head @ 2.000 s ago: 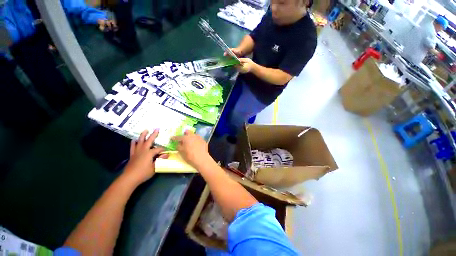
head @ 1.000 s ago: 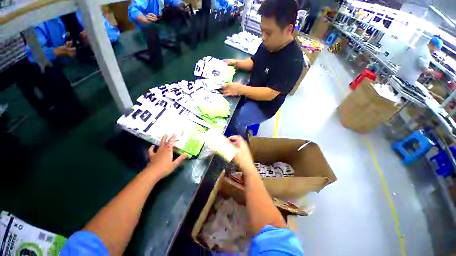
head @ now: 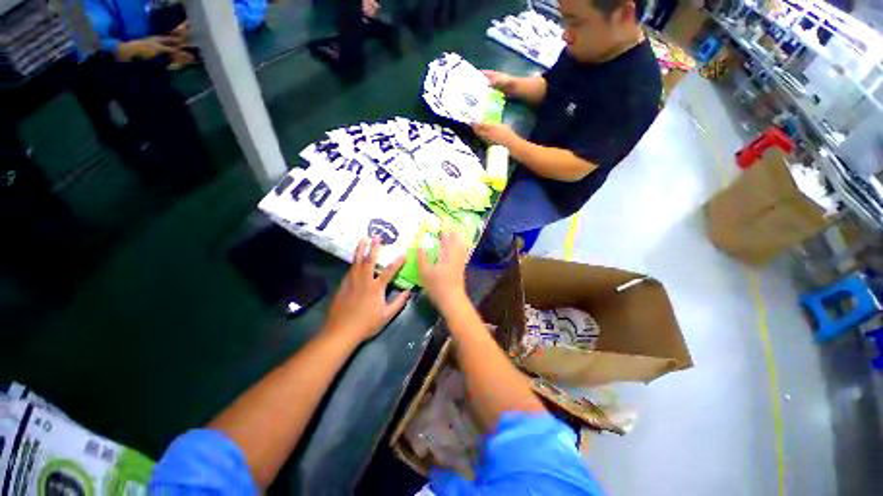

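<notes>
The large fanned stack of white and green smart watch boxes [head: 334, 201] lies on the dark green bench ahead of me. My left hand [head: 368, 295] is at the stack's near edge, fingers spread and fingertips touching the boxes. My right hand [head: 442, 268] rests on the green ends of the boxes, close to my left hand, and grips nothing that I can see. A pale yellowish sheet [head: 497, 167] lies beyond the green ends, near the bench edge. More green and white boxes [head: 58, 455] show at the lower left.
A person in a black shirt [head: 605, 107] sits across, holding a fan of boxes [head: 460, 89]. Open brown cartons [head: 605, 366] stand right of the bench edge, the nearer with crumpled pale paper [head: 445, 421]. A metal post [head: 235, 92] rises behind the stack. A small dark object [head: 302, 295] lies left.
The yellowish sheet has left my right hand and lies farther away near the bench edge. My right hand has moved back onto the green box ends. The view has shifted.
</notes>
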